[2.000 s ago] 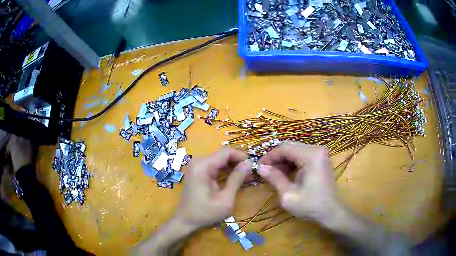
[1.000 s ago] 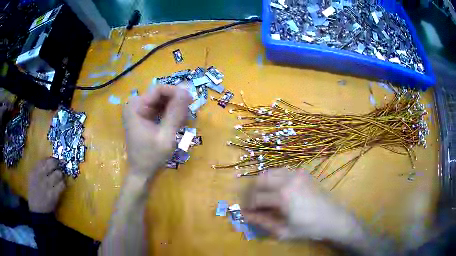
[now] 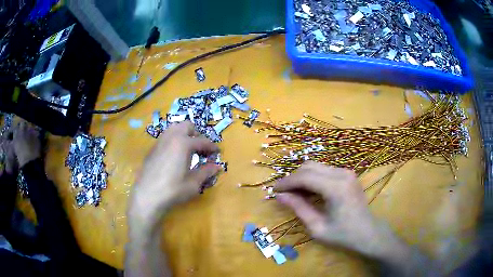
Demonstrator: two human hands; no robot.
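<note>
A loose pile of small circuit board modules (image 3: pixel 202 108) lies left of centre. My left hand (image 3: pixel 170 170) is over the near part of the pile, thumb and fingers slightly apart around some boards; whether it grips one is hidden. My right hand (image 3: pixel 330 203) pinches a twisted wire lead near its white connector (image 3: pixel 269 192), at the left end of the lead bundle (image 3: pixel 367 143). Joined board-and-lead pieces (image 3: pixel 265 242) lie near the table's front edge, below and left of my right hand, leads trailing right.
A blue plastic bin (image 3: pixel 378 73) heaped with boards stands at the back right. A black power cord (image 3: pixel 178 70) curves across the table to a black box-shaped device (image 3: pixel 70 76). A second board pile (image 3: pixel 86 170) lies at left, near a neighbouring person's hands and dark sleeves (image 3: pixel 46 200).
My hands were together at the bundle, then parted. My left hand moved to the board pile; my right went to the joined pieces, then back up to the lead ends. The group of joined pieces has changed.
</note>
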